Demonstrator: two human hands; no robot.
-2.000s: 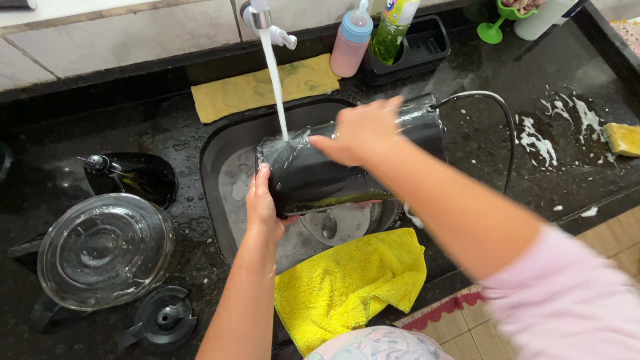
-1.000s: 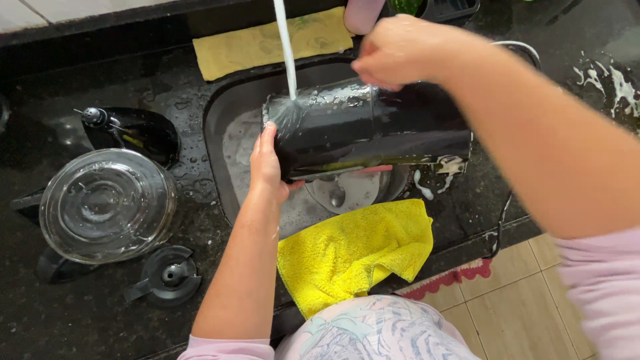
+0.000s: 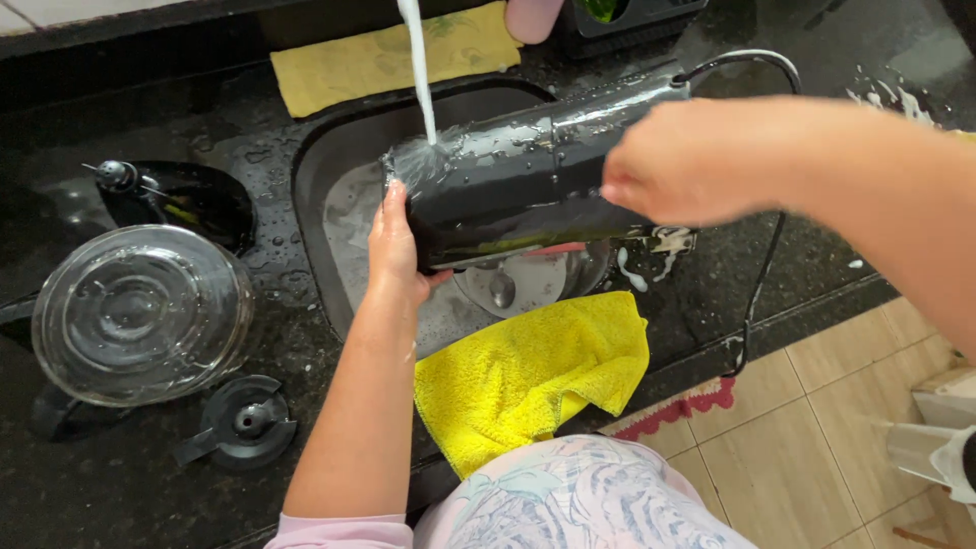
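Note:
A wet black coffee maker body (image 3: 526,183) lies on its side across the sink (image 3: 309,229), with a power cord (image 3: 766,282) at its right end. My left hand (image 3: 398,244) grips its left end, thumb on top. Running water (image 3: 422,84) strikes the housing just beside that thumb. My right hand (image 3: 663,164) is closed at the right part of the housing; its fingertips are partly hidden, and whether they touch it is unclear. Under the housing, a plate (image 3: 534,282) and a spoon (image 3: 502,288) show in the sink. A yellow cloth (image 3: 541,374) hangs over the front edge.
On the left of the counter are a glass carafe (image 3: 145,313), its black lid (image 3: 248,422) and a glossy black part (image 3: 183,202). A flat yellow cloth (image 3: 396,57), a pink bottle (image 3: 531,19) and a black holder (image 3: 633,27) stand behind. Suds (image 3: 907,107) lie right.
My right hand has moved from the top of the housing towards its right end. My left hand keeps its hold on the left end. The view has shifted, with the tap itself now out of sight.

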